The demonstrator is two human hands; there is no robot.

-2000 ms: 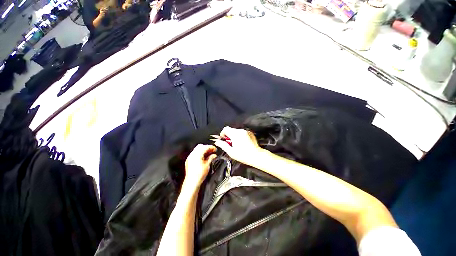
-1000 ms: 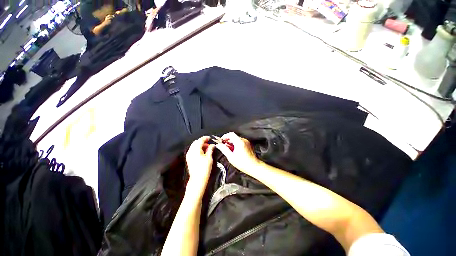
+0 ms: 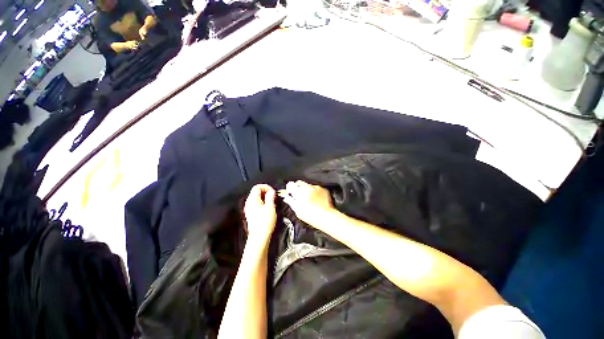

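A black jacket point(image 3: 424, 198) lies nearest me, its shiny lining showing. A pale hanger point(image 3: 301, 251) with its hook shows inside it. A navy jacket point(image 3: 199, 159) lies beyond and partly under it. My left hand point(image 3: 260, 210) pinches the black jacket's edge near the collar, above the hanger hook. My right hand point(image 3: 304, 200) is close beside it, fingers closed around small snips point(image 3: 285, 194), of which only the pale tip shows. The fabric between the fingertips is too dark to make out.
Dark hanging garments point(image 3: 59, 278) with hooks stand at the left. A pale spray bottle point(image 3: 566, 56), a pink-red spool point(image 3: 516, 22), a cord and a thin black object point(image 3: 485, 90) lie at the table's right. A person point(image 3: 126, 33) handles dark garments beyond the far-left table edge.
The view has shifted slightly. My hands have moved a little apart at the jacket's edge. The red grip seen earlier in my right hand is now hidden. More of the person beyond shows.
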